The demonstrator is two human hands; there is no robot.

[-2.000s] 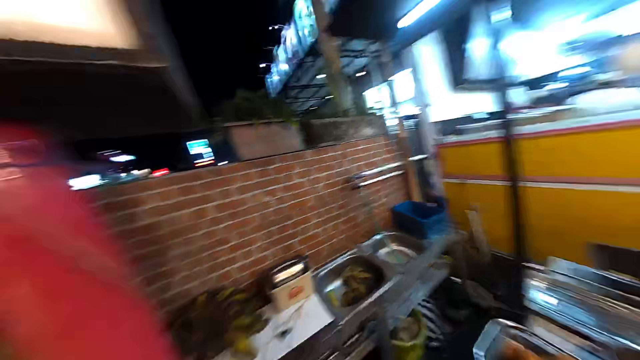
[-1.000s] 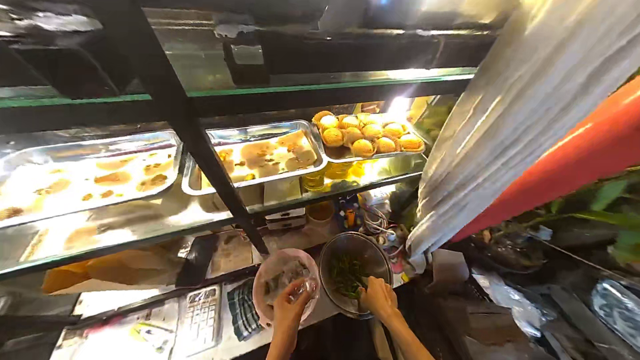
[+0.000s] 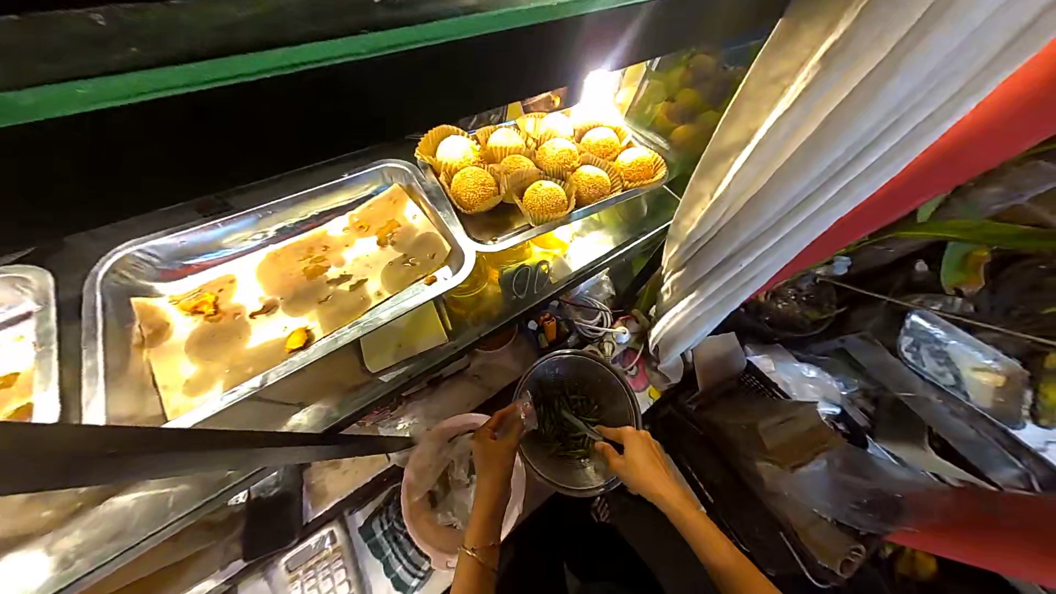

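Note:
A round metal bowl (image 3: 615,388) holding dark green chopped pieces, perhaps vegetables, stands below the display shelf. My right hand (image 3: 639,462) grips the handle of a metal utensil (image 3: 582,425), its far end among the green pieces; whether it is a spoon or tongs cannot be told. At the bowl's left rim, my left hand (image 3: 499,433) pinches a small clear plastic bag (image 3: 526,410). Beneath my left wrist is a pink basin (image 3: 421,516) with clear plastic bags (image 3: 456,483) inside.
Above, the glass shelf bears a metal tray (image 3: 450,219) with stained paper and a tray of sesame-coated balls (image 3: 544,200). A white curtain (image 3: 742,157) hangs at right. A calculator (image 3: 318,569), checked cloth (image 3: 394,540) and black crate (image 3: 726,470) are nearby.
The view has swung from a brick wall and sinks to the display shelf, then come closer. My left hand has moved from over the pink basin to the bowl's left rim.

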